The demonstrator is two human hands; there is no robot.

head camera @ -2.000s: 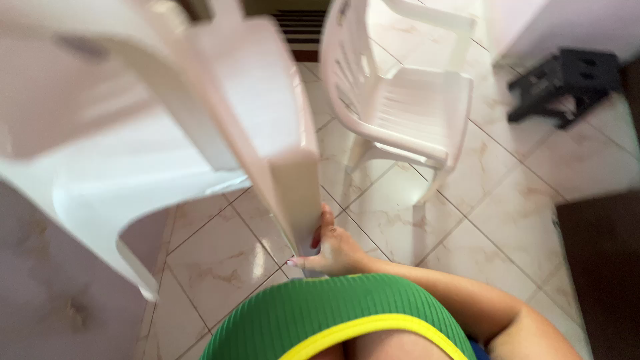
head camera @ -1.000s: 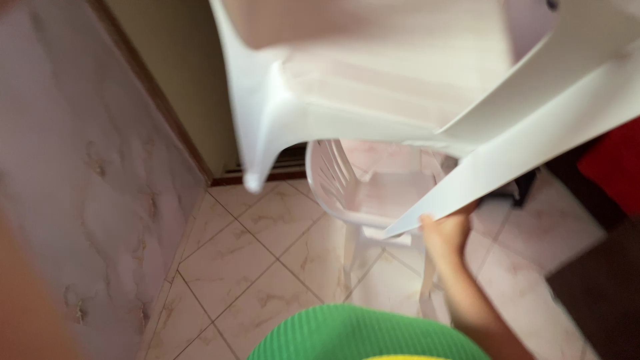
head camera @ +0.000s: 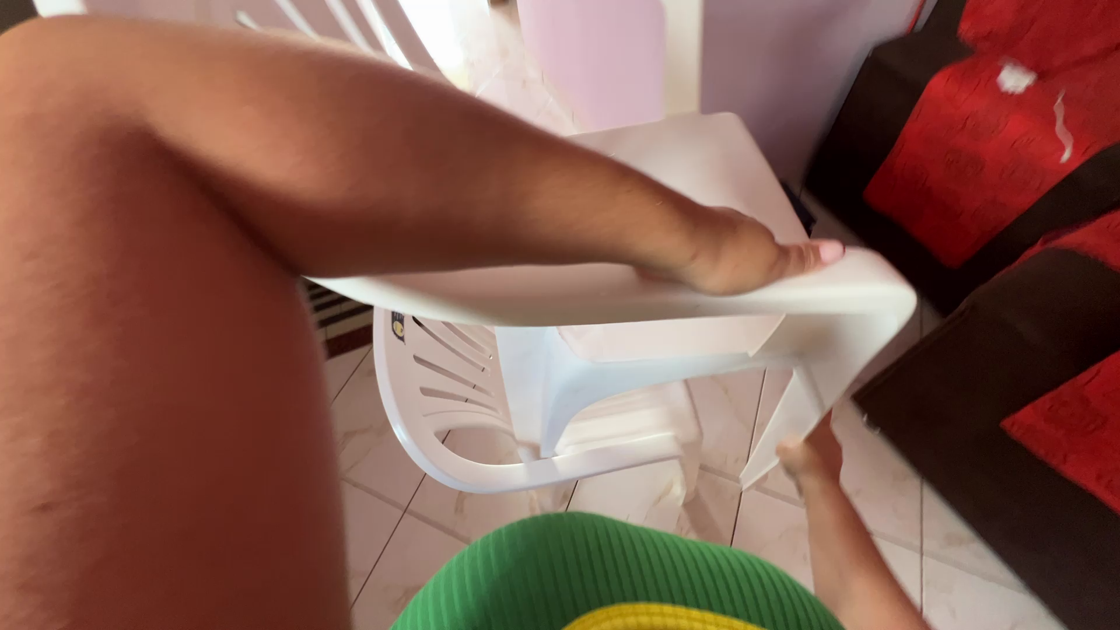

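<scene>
A white plastic armchair (head camera: 612, 297) is held up in front of me, one armrest running across the view. My left hand (head camera: 739, 254) rests over the front end of that armrest, thumb along its top and the fingers hidden behind it. Lower right, my right hand (head camera: 814, 451) grips the chair's leg near its lower end. Behind and below stands a second white plastic armchair (head camera: 455, 367) on the floor, its slatted back toward the left. Where the two chairs overlap, I cannot tell whether they touch.
Dark furniture with red patterned cushions (head camera: 945, 175) stands on the right, with another such piece (head camera: 980, 394) nearer. A lilac wall (head camera: 761, 87) rises at the back. The floor has pale marbled tiles (head camera: 394, 525). A dark striped grille or mat shows at left.
The held chair has turned, and its armrest now lies across the view. My left arm has come into view over it. The view has swung toward the red-cushioned furniture.
</scene>
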